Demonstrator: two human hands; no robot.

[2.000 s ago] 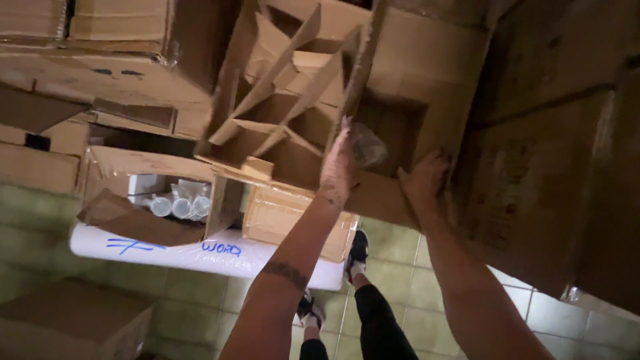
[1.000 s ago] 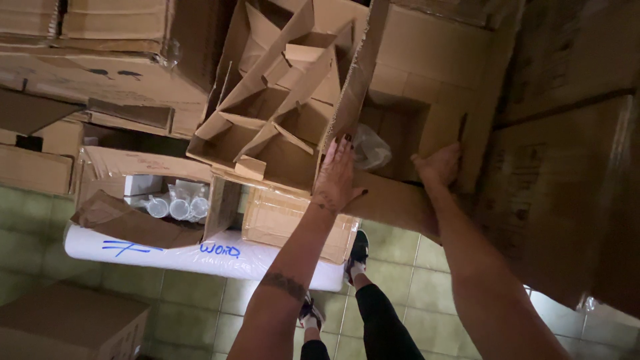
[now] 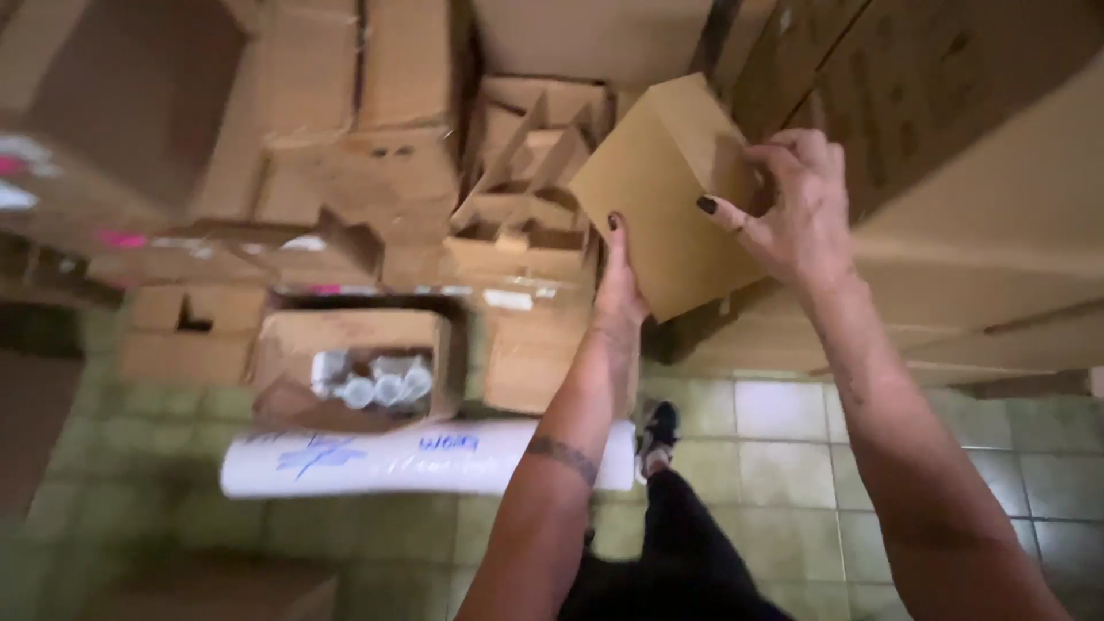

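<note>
A tan cardboard piece with a folded flap [image 3: 668, 198] is tilted up between my two hands in the head view. My left hand [image 3: 621, 280] supports its lower left edge, thumb on the near face and the other fingers hidden. On the right side my right hand [image 3: 798, 198] pinches around its edge near the flap, thumb apart from the curled fingers. Just left of the piece stands an open cardboard box with crossed cardboard dividers [image 3: 526, 237]. The view is somewhat blurred.
Stacked cartons [image 3: 975, 198] rise on the right, more cartons [image 3: 362, 181] on the left. An open box [image 3: 349, 328] holds several clear cylindrical items [image 3: 388, 390]. In front lies a white roll with blue writing [image 3: 371, 461] on the tiled floor [image 3: 759, 517].
My hands have left the open carton they were at and now hold the tan cardboard piece. The view has shifted, and more cartons show at the left.
</note>
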